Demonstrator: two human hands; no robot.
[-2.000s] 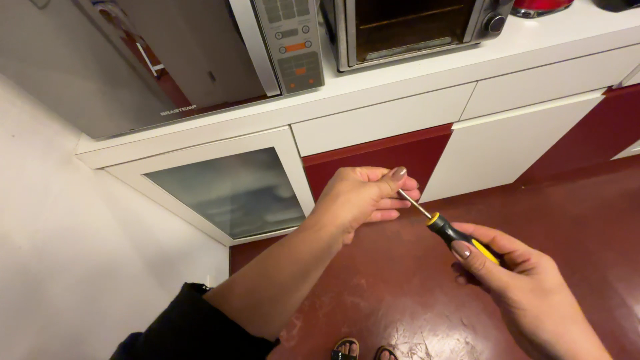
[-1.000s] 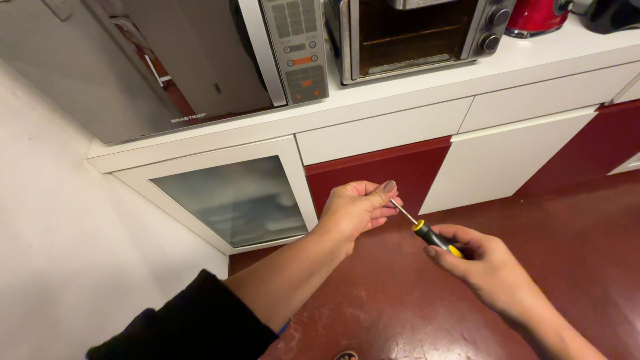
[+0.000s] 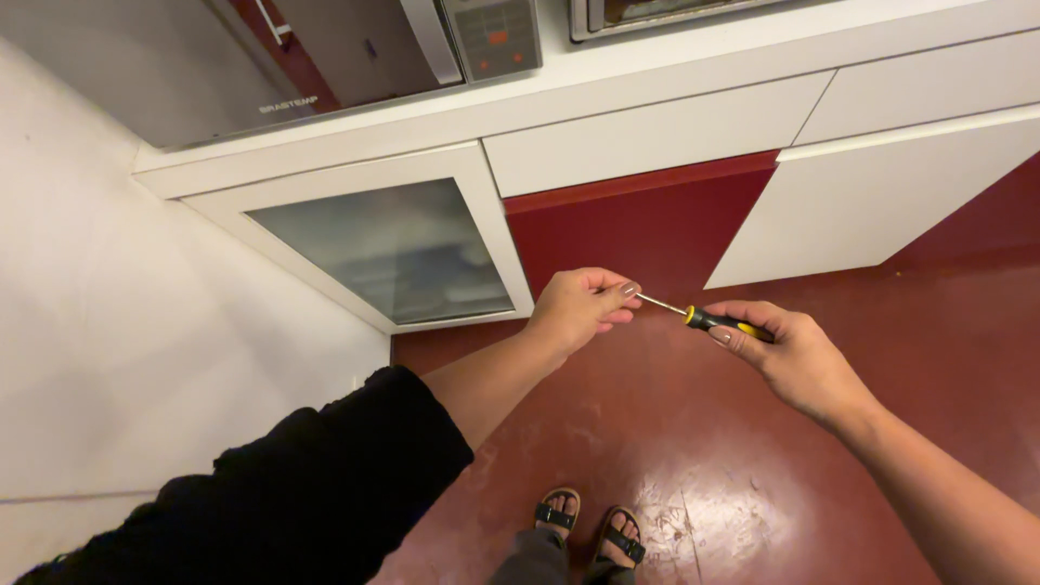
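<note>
A screwdriver (image 3: 705, 318) with a black and yellow handle and a thin metal shaft lies across the middle of the view. My right hand (image 3: 792, 357) is closed around its handle, with the thumb along the near side. The shaft points left to my left hand (image 3: 581, 307), whose thumb and fingers pinch it at the tip. The tip itself is hidden by those fingertips, and whether anything small is held with it cannot be told. Both hands are in the air in front of the red cabinet panel (image 3: 634, 236).
Ahead runs a white counter (image 3: 561, 97) bearing a Brastemp microwave oven (image 3: 366, 57) and a toaster oven (image 3: 589, 20). Under it are drawers and a glass-fronted cabinet door (image 3: 390, 252). A white wall (image 3: 97, 325) stands at left. Sandalled feet (image 3: 556, 512) are on the red floor (image 3: 691, 455).
The view has tilted down, so both feet now show and less of the ovens does. Both hands keep their hold on the screwdriver.
</note>
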